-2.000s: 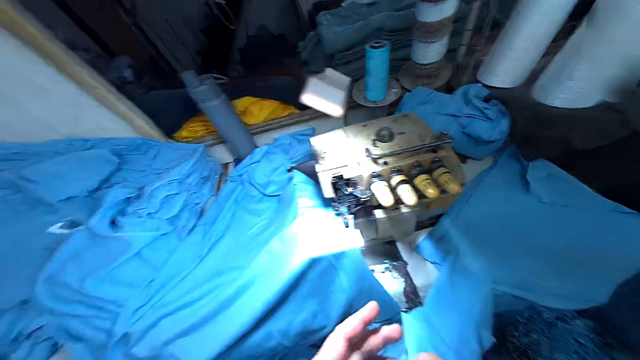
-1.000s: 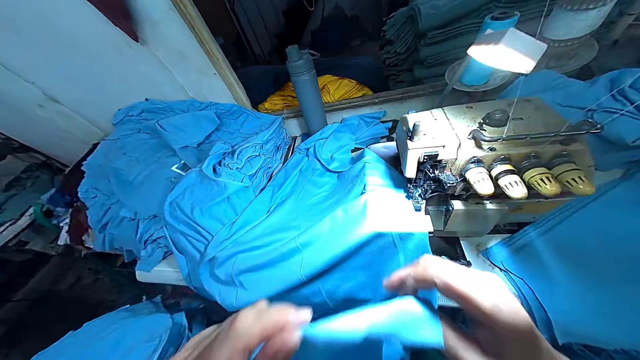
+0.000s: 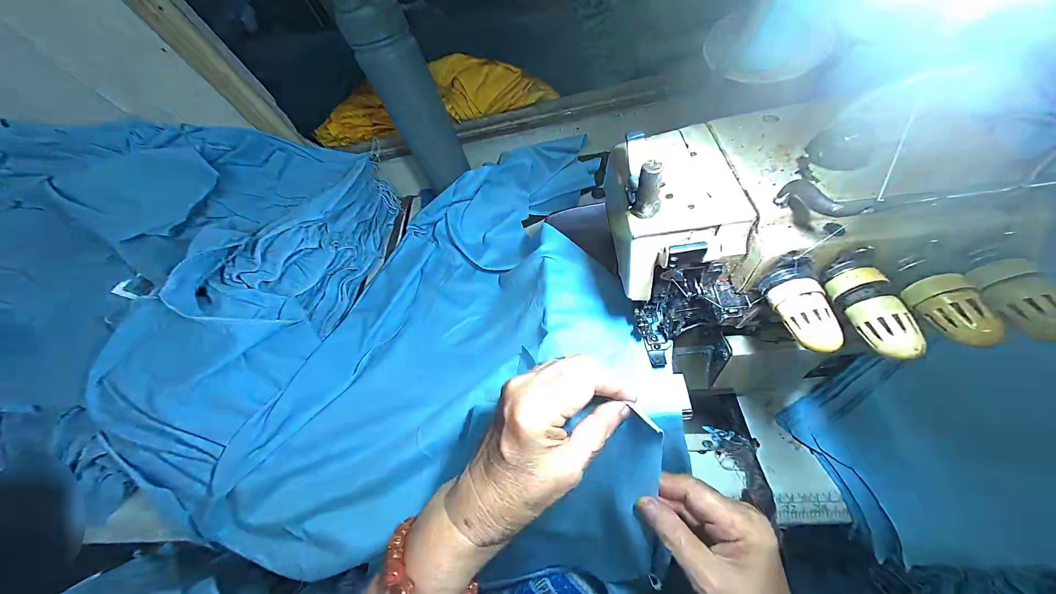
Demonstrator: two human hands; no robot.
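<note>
Blue fabric (image 3: 412,355) lies across the table up to the needle area of an overlock sewing machine (image 3: 685,190). My left hand (image 3: 553,421), a red beaded bracelet at its wrist, pinches the fabric's edge between thumb and index finger just below the presser foot (image 3: 656,338). Lower right, my right hand (image 3: 714,532) grips the same edge between thumb and fingers. The edge runs between both hands, with a small fold turned up at the left fingertips. Several tension dials (image 3: 804,313) with cream and yellow caps line the machine's front.
More blue garments (image 3: 280,256) are heaped at the left. Stacked blue panels (image 3: 949,454) lie right of the machine. A grey pipe (image 3: 404,91) stands behind the table, near yellow cloth (image 3: 487,87). Bright lamp glare covers the upper right.
Both hands were apart and blurred over the fabric a second ago; now they pinch its edge beside the machine. The view has moved closer to the machine.
</note>
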